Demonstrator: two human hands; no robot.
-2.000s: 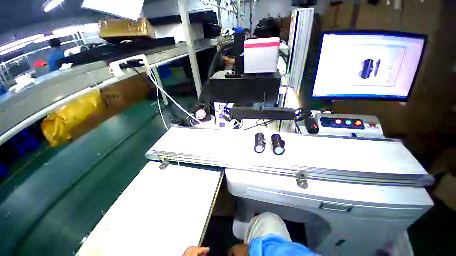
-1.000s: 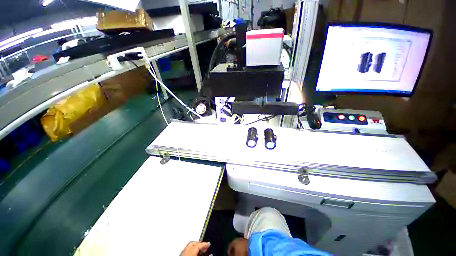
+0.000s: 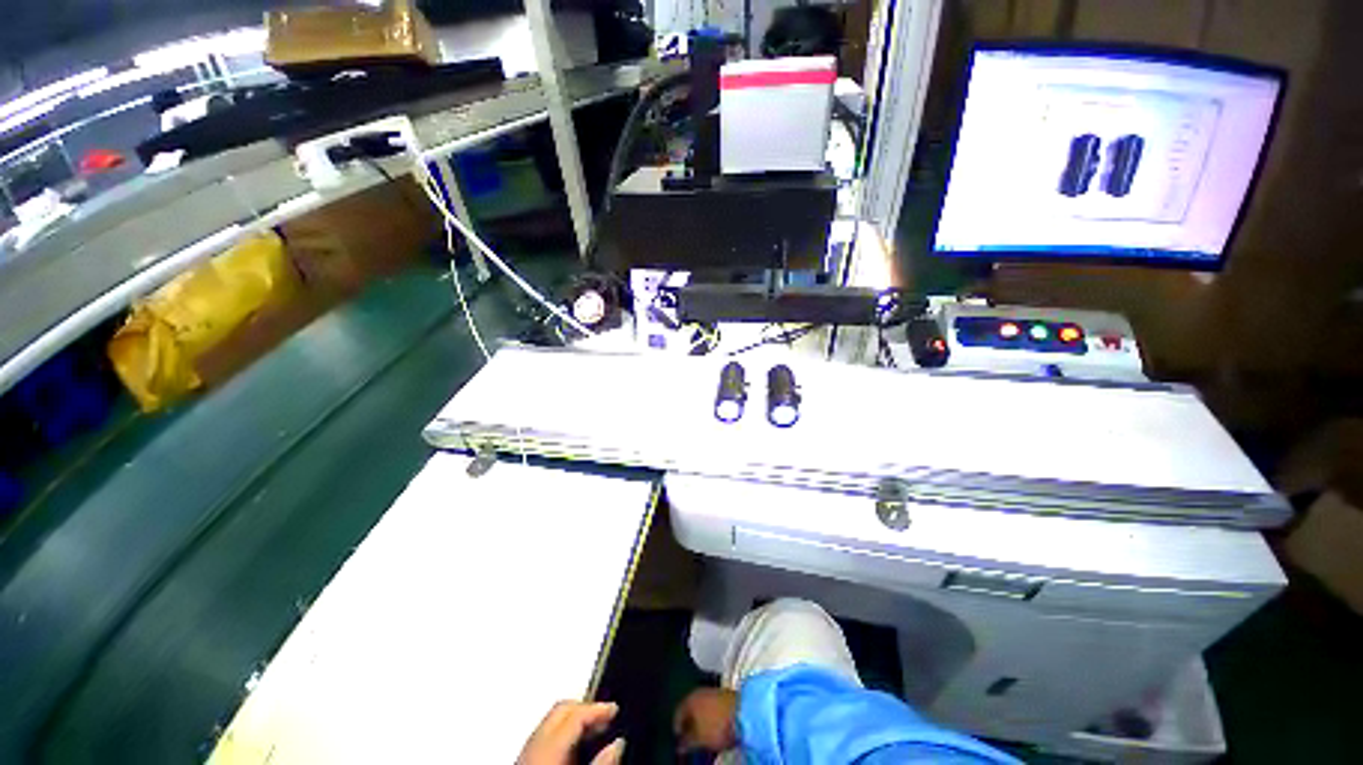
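Two black cylindrical housings stand side by side on the long white machine shelf, the left one (image 3: pixel 731 392) and the right one (image 3: pixel 783 396), with bright ends facing me. My left hand (image 3: pixel 571 735) is cut off by the bottom edge, beside the white work board, its fingers bent around a dark patch; I cannot tell whether it holds something. My right hand (image 3: pixel 707 720), below a blue sleeve, is dark and partly hidden at the bottom; its grip is unclear. Both hands are well below the housings and away from them.
The white board (image 3: pixel 464 598) lies at left. Metal catches sit on the shelf's front edge (image 3: pixel 892 505). Behind are a dark machine head (image 3: pixel 725 224), a button box (image 3: pixel 1031 332) and a monitor (image 3: pixel 1106 157) showing two dark shapes. A pale rounded form is beside my right hand.
The two housings have moved left along the shelf. The monitor now shows two full dark shapes side by side. My left hand has shifted slightly left and up; the view has shifted a little.
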